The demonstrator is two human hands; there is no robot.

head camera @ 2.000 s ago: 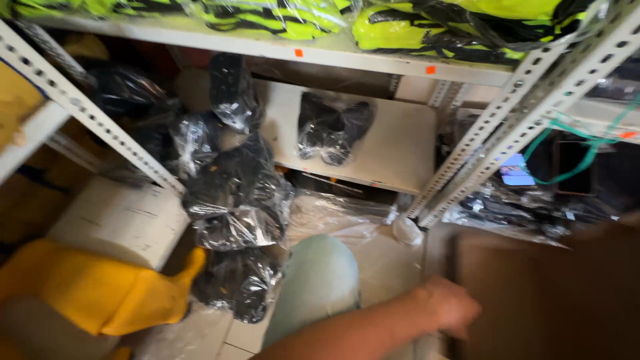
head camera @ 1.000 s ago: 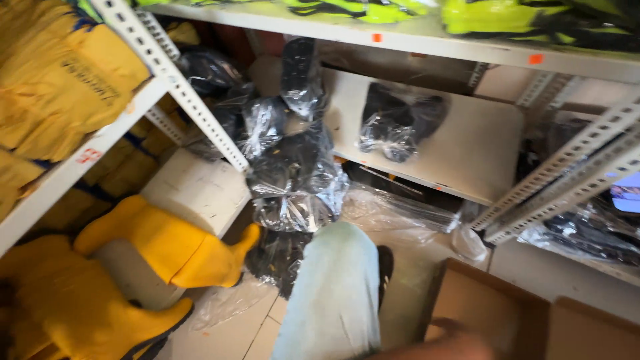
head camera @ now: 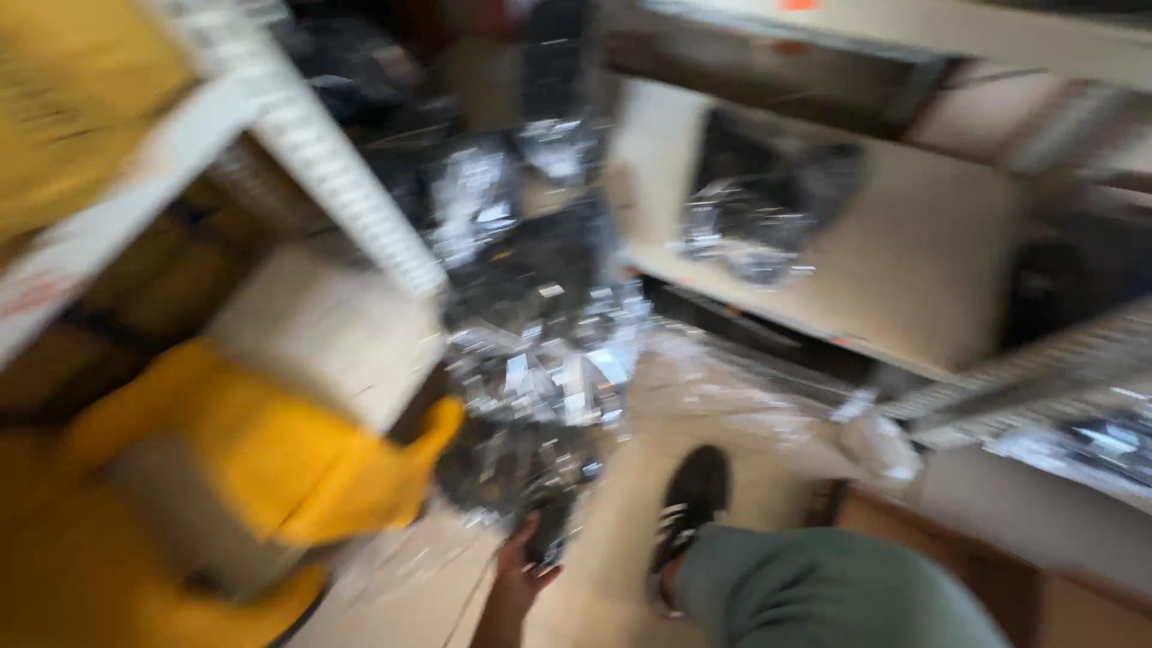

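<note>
My left hand reaches up from the bottom edge, its fingers and thumb around the lower end of a black item in clear plastic wrap. That item lies at the near end of a pile of similar wrapped black goods on the floor. The pile reaches back between two shelving racks. Motion blur hides the finger detail and the exact kind of goods. My right hand is not in view.
Yellow boots lie at left, beside a white perforated rack post. Yellow gloves rest above. A low shelf bears a wrapped black item. My shoe and an open cardboard box are at right.
The view has swung left and closer to the pile. A hand was at the cardboard box on the right earlier; now my left hand is on the near wrapped item.
</note>
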